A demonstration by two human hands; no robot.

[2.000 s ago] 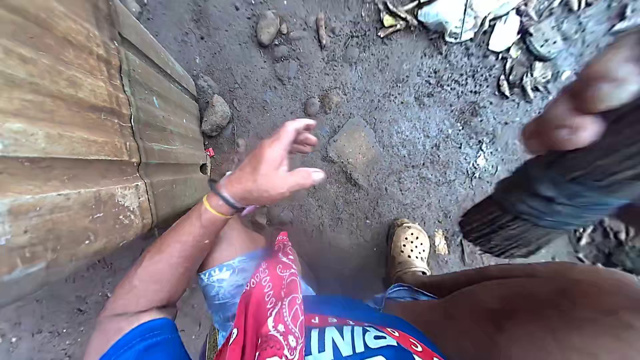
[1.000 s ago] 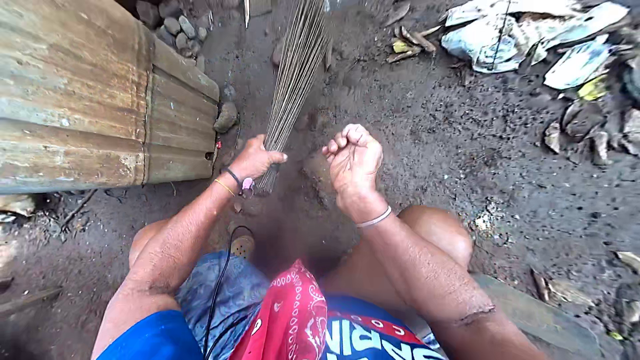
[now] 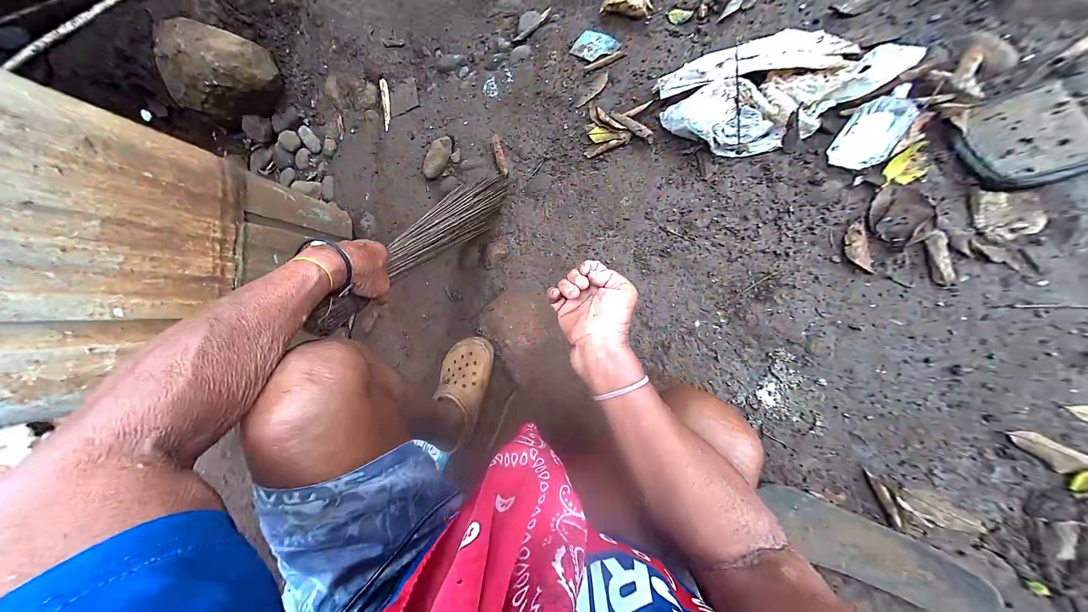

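Observation:
A stick broom of thin brown bristles (image 3: 446, 223) slants from the left toward the upper middle, its bristle tips low over the dark soil. My left hand (image 3: 367, 270) is wrapped around its bound end, near the rusty metal sheet. To the right, above my raised knee, my right hand (image 3: 597, 306) is held palm up with its fingers curled in. Nothing shows in it. A red patterned bandana (image 3: 518, 527) hangs in front of my chest, and a tan clog (image 3: 466, 374) is on my foot between the hands.
Rusty corrugated metal sheeting (image 3: 119, 212) stands at the left, with a large rock (image 3: 217, 72) and small stones behind it. White plastic scraps (image 3: 727, 106) and dry leaves lie at the upper right. A grey board (image 3: 884, 544) lies at the lower right.
The broom in my left hand has swung from pointing up to slanting right since one second ago. Two seconds ago my left hand was empty and my right hand held a dark bound bundle.

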